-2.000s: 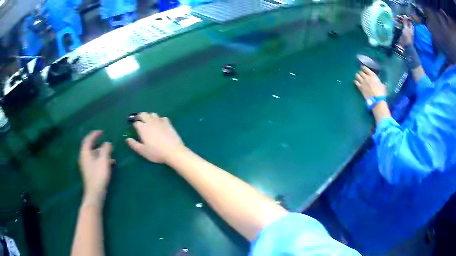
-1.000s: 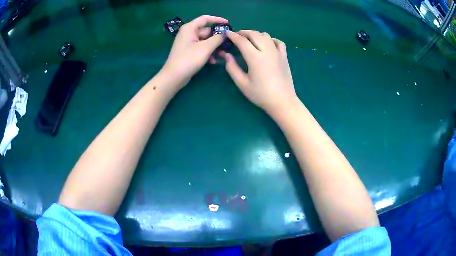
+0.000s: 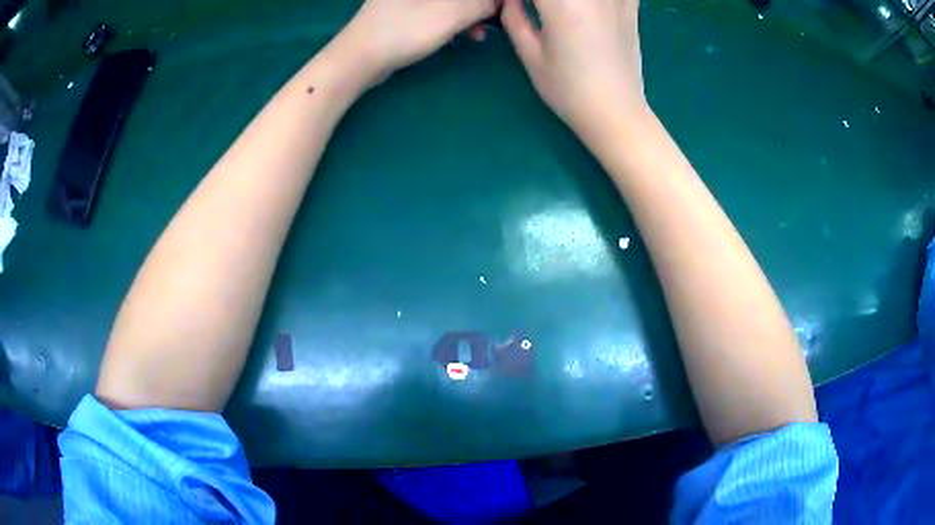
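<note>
My left hand (image 3: 415, 29) and my right hand (image 3: 579, 46) are close together at the top edge of the picture, which cuts both off. The fingertips lie at or beyond the edge, so whatever they hold is not visible. Both hands are above the dark green bench (image 3: 410, 226). A small black unit (image 3: 98, 39) lies on the bench at the upper left, and part of another dark piece (image 3: 760, 4) shows at the top right edge.
A black smartphone (image 3: 103, 133) lies at the left. Torn white paper (image 3: 14, 174) is at the far left edge. A small red-and-white sticker (image 3: 457, 371) and white scraps (image 3: 623, 243) are near the front edge. Blue cloth (image 3: 892, 410) shows at the right.
The view has tipped down, so hands, phone and units sit higher in the picture. The unit seen between my fingertips a second ago is now out of sight.
</note>
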